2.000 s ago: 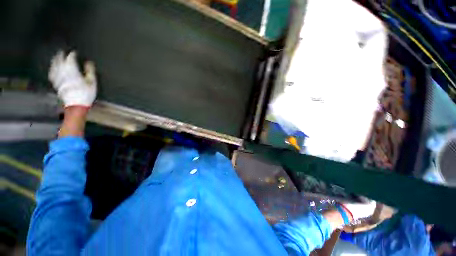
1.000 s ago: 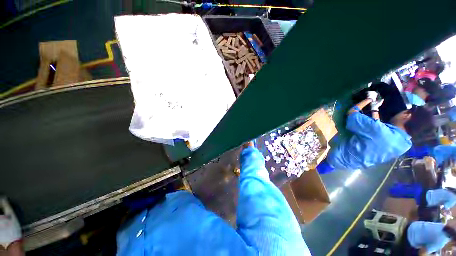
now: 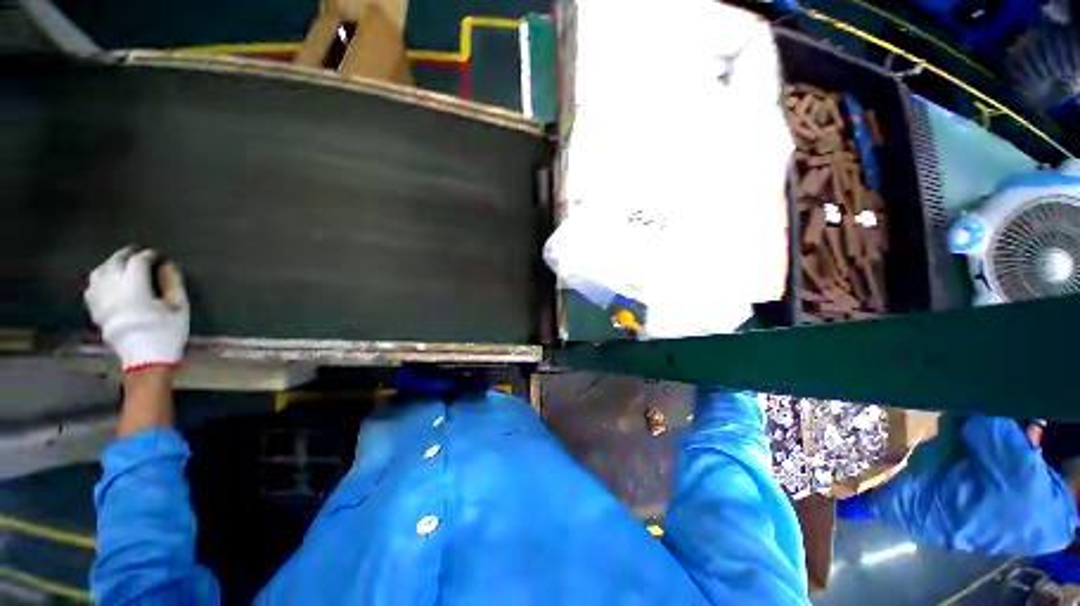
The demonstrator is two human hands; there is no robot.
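Observation:
My left hand, in a white knitted glove with a red cuff edge, lies on the near side of the dark conveyor belt, just above the pale rail. Its fingers are slightly bent and apart, with nothing seen in them. My right hand is not visible; my right sleeve reaches up to the green frame post, which hides what lies behind it. A heap of small silvery-white pieces lies to the right of that sleeve, on the side bench and in an open carton.
White plastic bags cover a box at the belt's end. Beyond are a bin of brown strips and a fan. The dark side bench is near my body. Another person's blue sleeve is at the lower right.
The view has swung back from the right. My left hand, at the picture's edge a second ago, is in full view over the belt. My right forearm reaches up behind the post.

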